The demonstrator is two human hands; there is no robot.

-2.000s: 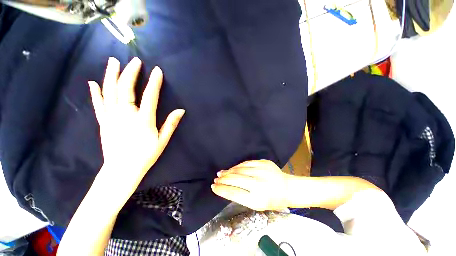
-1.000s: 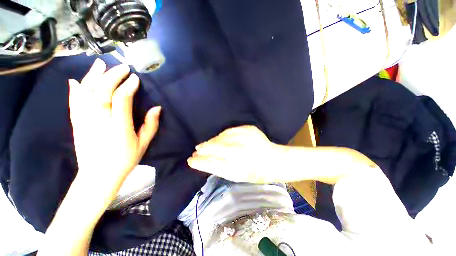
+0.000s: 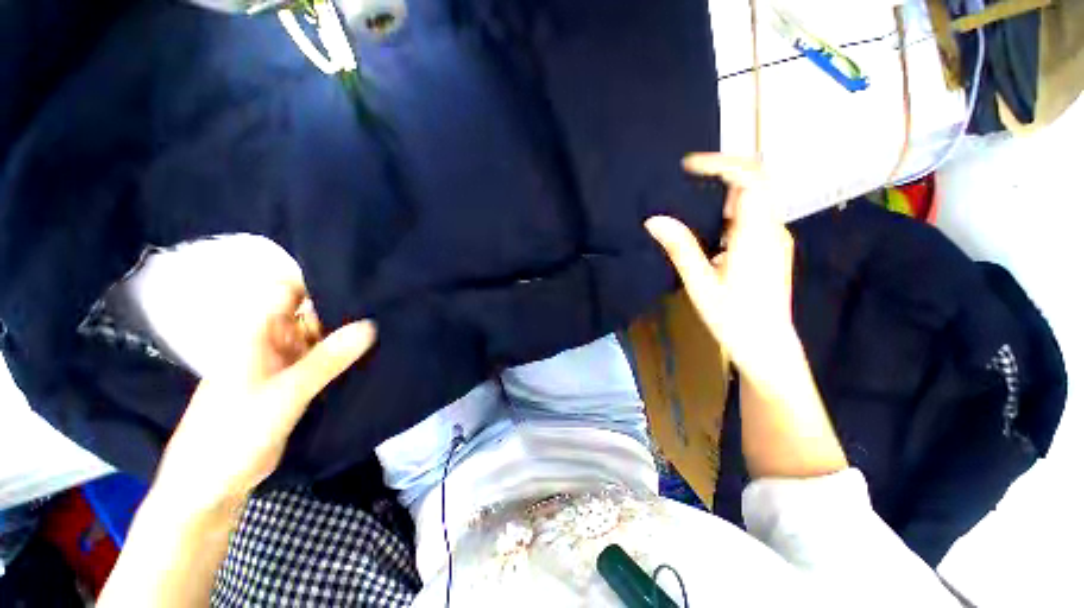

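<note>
The dark navy garment (image 3: 476, 178) covers the table under the machine parts at the top left. A rounded opening on its left shows white beneath, with checked trim (image 3: 125, 336) along its lower left edge. My left hand (image 3: 268, 380) is at the opening's right side, fingers curled in at its edge and thumb over the cloth, gripping it. My right hand (image 3: 755, 285) is at the garment's right edge, thumb and index finger apart over the cloth; its other fingers are partly hidden, so a grip cannot be told. A pale loop (image 3: 321, 36) sits near the lamp (image 3: 378, 14).
A blue and yellow-green tool (image 3: 832, 62) lies on the white table (image 3: 820, 131) at the upper right. Another navy bundle (image 3: 903, 356) with a checked patch is at right. A larger checked cloth (image 3: 315, 552) hangs by my lap. A cardboard box (image 3: 684, 392) is below the garment.
My right hand has moved up and right to the garment's edge. My left hand has moved down to the opening, which shows larger. Less of the machine head is in view.
</note>
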